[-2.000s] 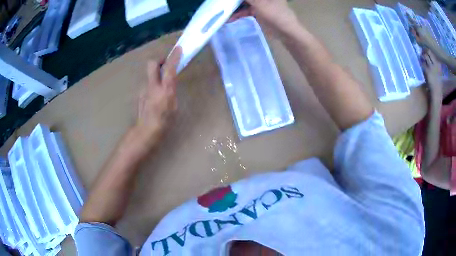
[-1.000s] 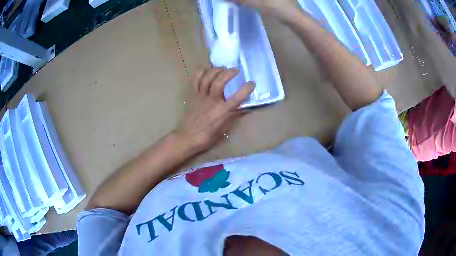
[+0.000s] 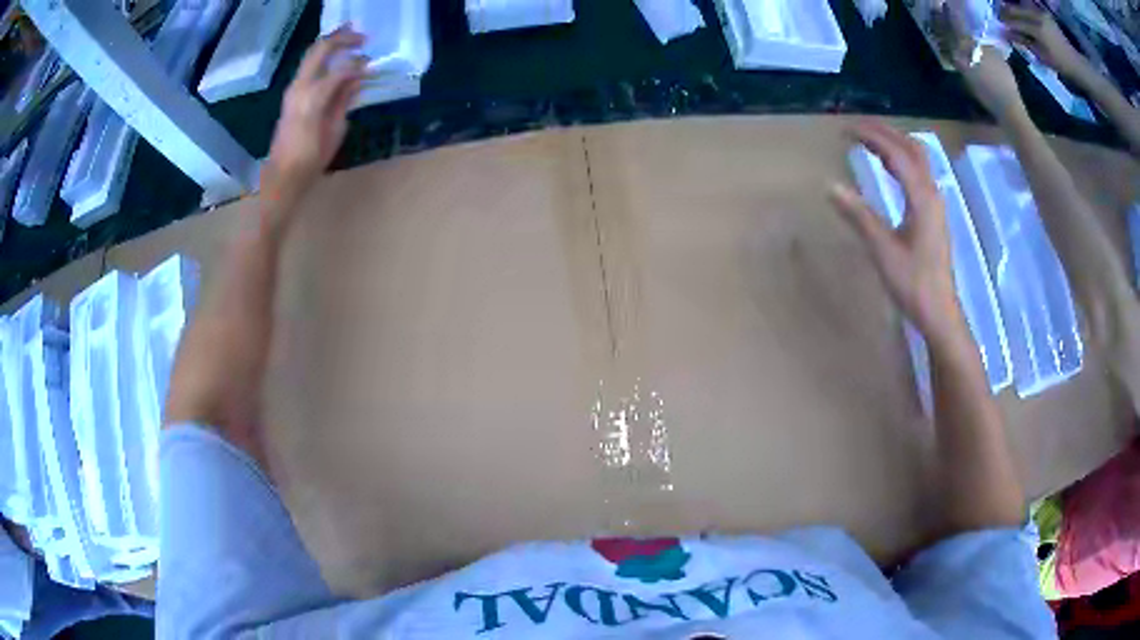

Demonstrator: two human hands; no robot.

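My left hand is at the left edge of a white tray on the dark belt at the upper left. Its fingers are bent against or over that edge; whether they grip it cannot be told. My right hand is open, thumb and fingers apart, over the left side of a row of white trays on the right of the cardboard worktop. It partly hides the leftmost tray, and I see no tray held in it.
White trays lean together at the worktop's left. More trays lie on the dark belt across the top. A white metal post stands at upper left. Another person's arms reach in at right, beside the tray row.
My left hand has moved from the middle tray up and left to the belt. My right hand has moved right. The tray between my hands has left the middle, and the view has shifted.
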